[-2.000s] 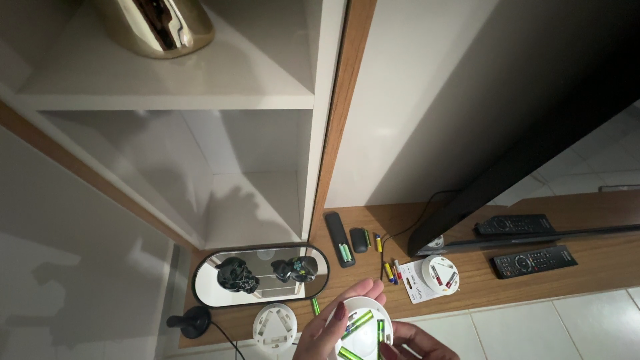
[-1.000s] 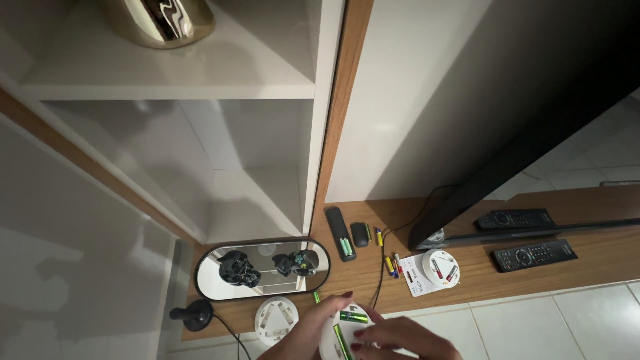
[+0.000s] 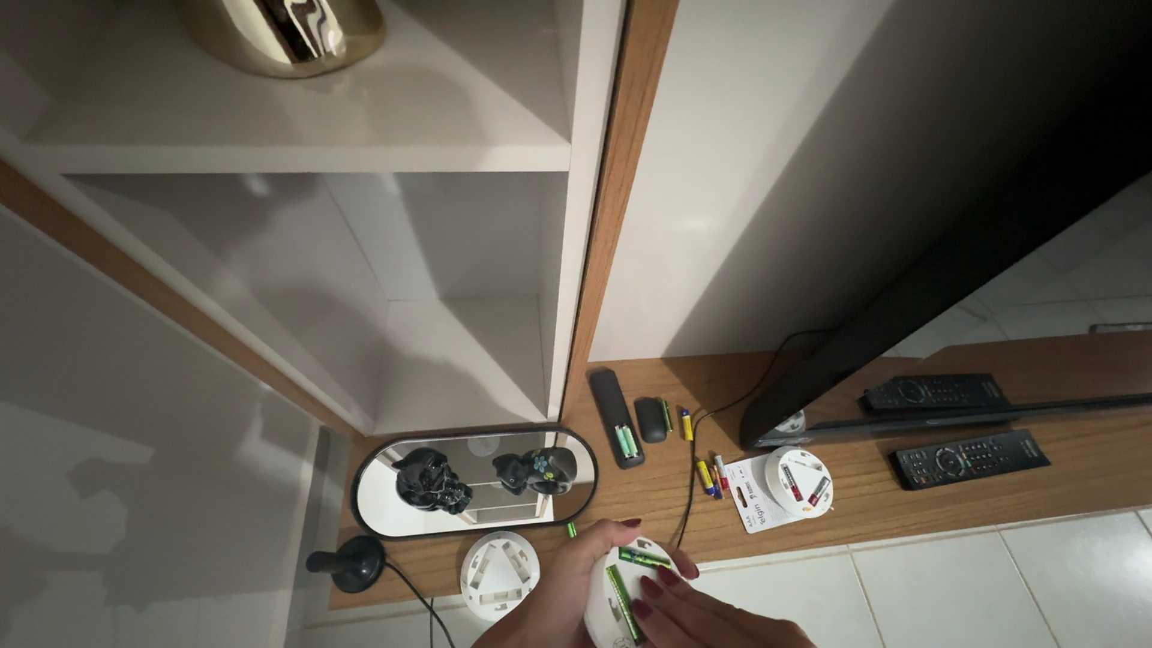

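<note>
My left hand (image 3: 565,583) grips a round white battery-powered puck light (image 3: 605,601), its battery side up, with green AAA batteries (image 3: 621,601) in its slots. The fingertips of my right hand (image 3: 702,612) press on that side, near the batteries; whether they pinch one cannot be told. Left of my hands lies a second round white light (image 3: 500,576) with bare battery slots. A third white light (image 3: 799,482), holding batteries, rests on an Elgin battery card (image 3: 754,504). One loose green battery (image 3: 571,530) lies just above my left hand.
On the wooden shelf (image 3: 864,504) are a backless remote (image 3: 617,419), its cover (image 3: 651,419), several loose batteries (image 3: 705,477), a black remote (image 3: 970,459) and a mirrored tray (image 3: 378,513) with black figurines. A black antenna (image 3: 356,564) stands at left, a television (image 3: 900,288) at right.
The light in my left hand has tilted compared with two seconds ago. My right hand has moved from the light's right edge onto its battery side.
</note>
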